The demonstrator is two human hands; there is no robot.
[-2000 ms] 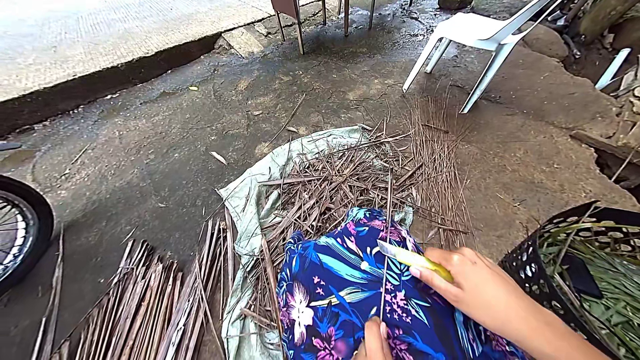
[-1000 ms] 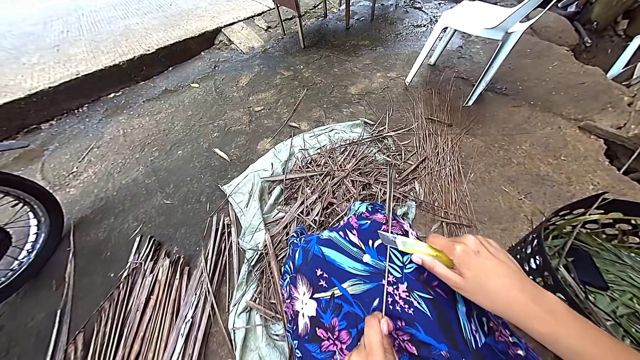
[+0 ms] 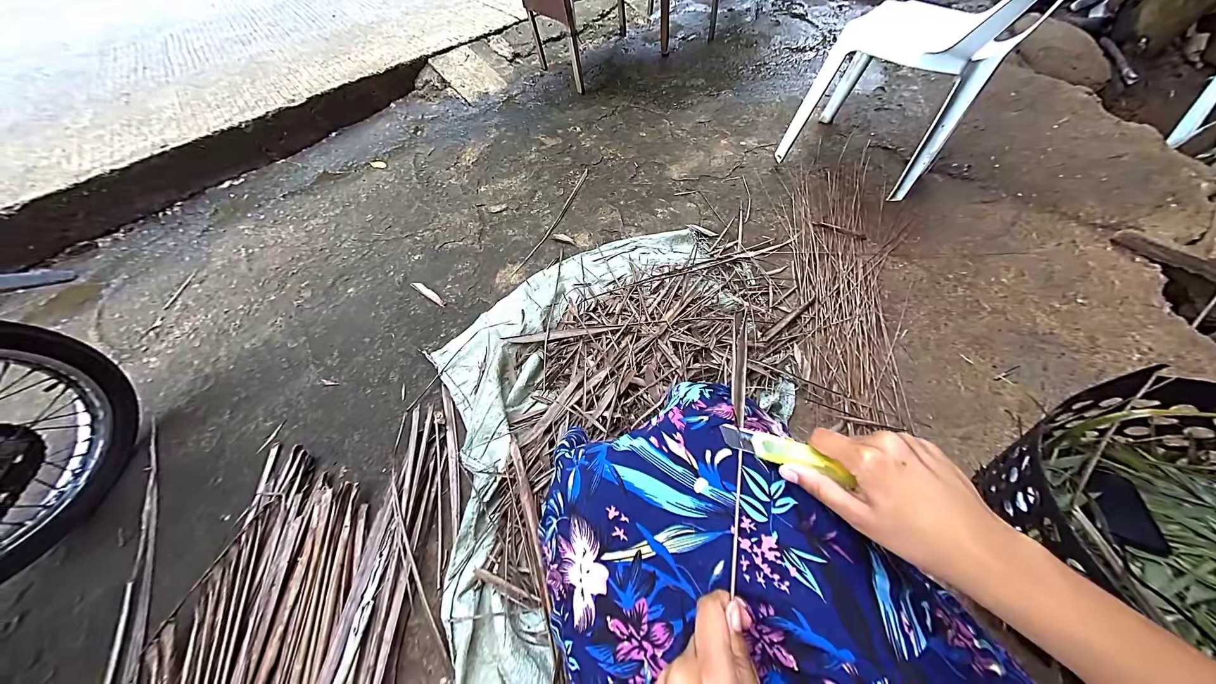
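My right hand (image 3: 898, 484) is closed around a yellow utility knife (image 3: 803, 458), its blade against a thin dried palm leaf midrib (image 3: 737, 494). My left hand (image 3: 712, 646) pinches the lower end of that midrib at the bottom of the view. A brown strip of leaf (image 3: 739, 370) remains on the midrib's far part. Beneath lies blue floral cloth (image 3: 655, 541) over my lap. Beyond it, brown leaf scraps (image 3: 636, 342) are heaped on a pale green sack (image 3: 484, 361). Thin bare midribs (image 3: 841, 285) lie spread to the right of the heap.
Dried palm leaves (image 3: 294, 579) lie at the lower left, near a motorcycle wheel (image 3: 66, 446). A black perforated basket (image 3: 1031, 475) with green leaves stands at the right. A white plastic chair (image 3: 917, 43) and brown furniture legs (image 3: 575, 47) stand farther back.
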